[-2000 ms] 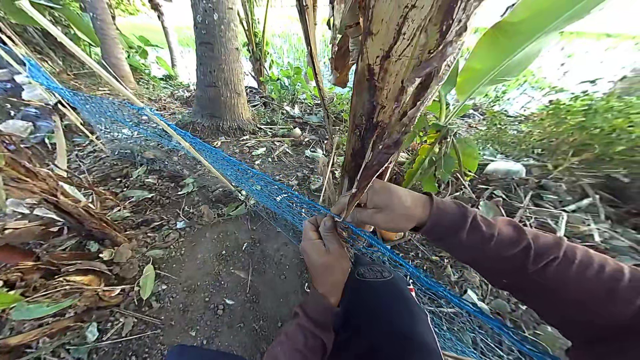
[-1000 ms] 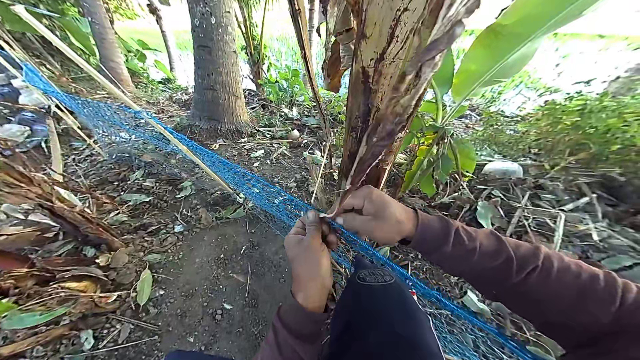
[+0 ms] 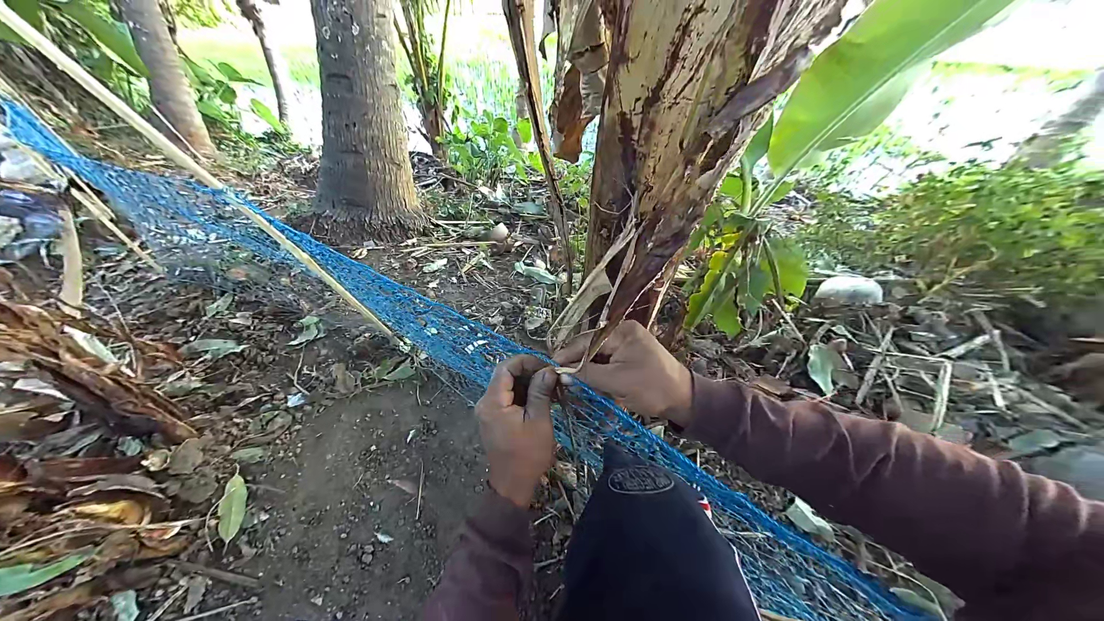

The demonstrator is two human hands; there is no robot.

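Note:
A blue mesh net [image 3: 431, 328] stretches diagonally from the upper left to the lower right. At its upper edge my left hand [image 3: 520, 423] pinches a thin dry strip of banana fibre [image 3: 589, 349] between thumb and forefinger. My right hand [image 3: 636, 371] meets it there, its fingers closed on the same strip, just in front of the base of a banana trunk [image 3: 664, 112] with peeling brown sheaths. Part of the strip loops up between the hands. How it runs around the net edge is hidden by my fingers.
A pale bamboo pole [image 3: 285, 246] slants down across the net. A palm trunk [image 3: 362, 112] stands behind it. Dry banana debris [image 3: 95, 379] lies at the left, with twigs and leaves at the right. My dark-clothed knee [image 3: 647, 535] is below the hands.
A loose fibre strip now loops up between my hands, more plainly than before. Both hands have stayed together at the net's upper edge.

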